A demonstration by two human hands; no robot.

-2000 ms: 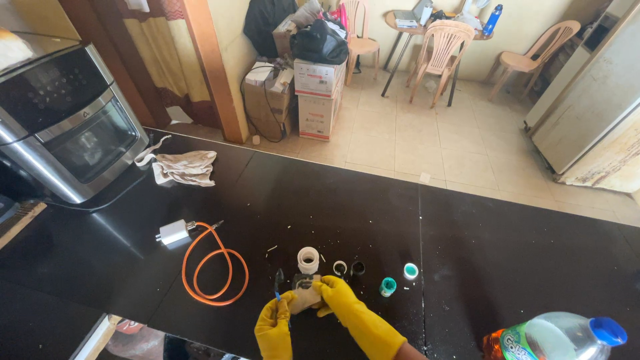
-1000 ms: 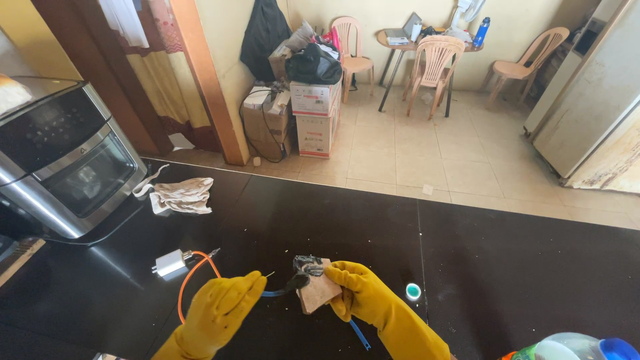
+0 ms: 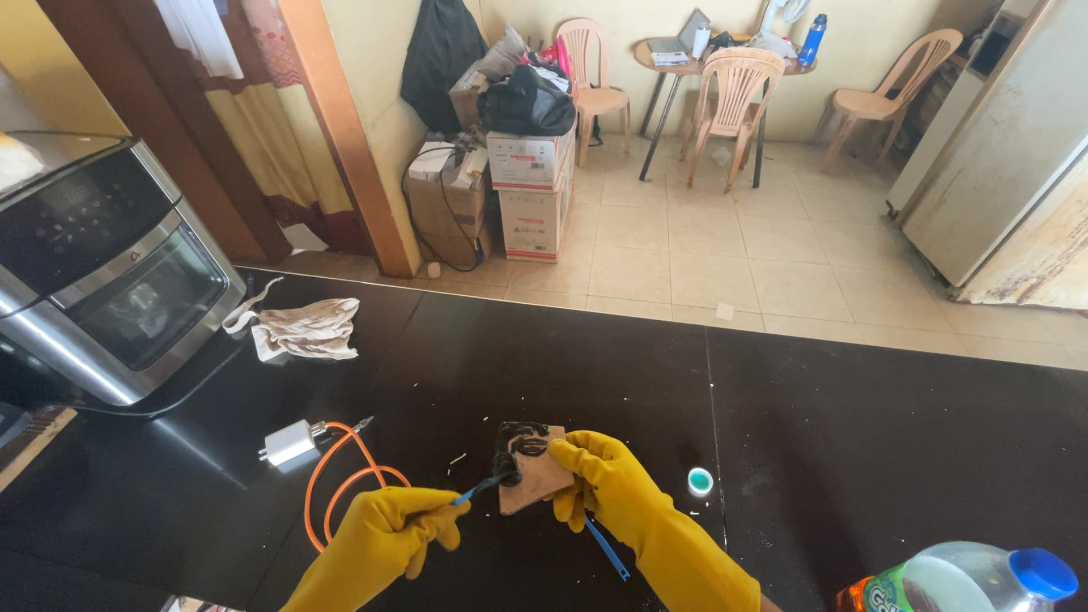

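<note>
Both hands wear yellow rubber gloves. My left hand (image 3: 395, 531) pinches a thin blue-handled brush (image 3: 478, 490), its dark tip touching the lower left part of a flat brown board piece (image 3: 540, 478). Black wet-looking paint or paste covers the piece's upper and left areas. My right hand (image 3: 608, 484) grips the right edge of the piece, fingers behind it, above the black countertop. A second blue stick (image 3: 607, 551) shows below my right hand; whether it is held or lies on the counter I cannot tell. A small white cap with green inside (image 3: 699, 482) sits to the right.
A white power adapter (image 3: 289, 444) with an orange cable (image 3: 344, 489) lies left. Behind it are a crumpled cloth (image 3: 308, 329) and an air fryer oven (image 3: 136, 280). A plastic bottle with a blue cap (image 3: 960, 582) stands at the lower right. Small crumbs dot the counter (image 3: 816, 425).
The brush in my left hand has come onto the board piece; a second ago that hand was farther left and higher. The open containers seen two seconds ago near the hands are out of sight.
</note>
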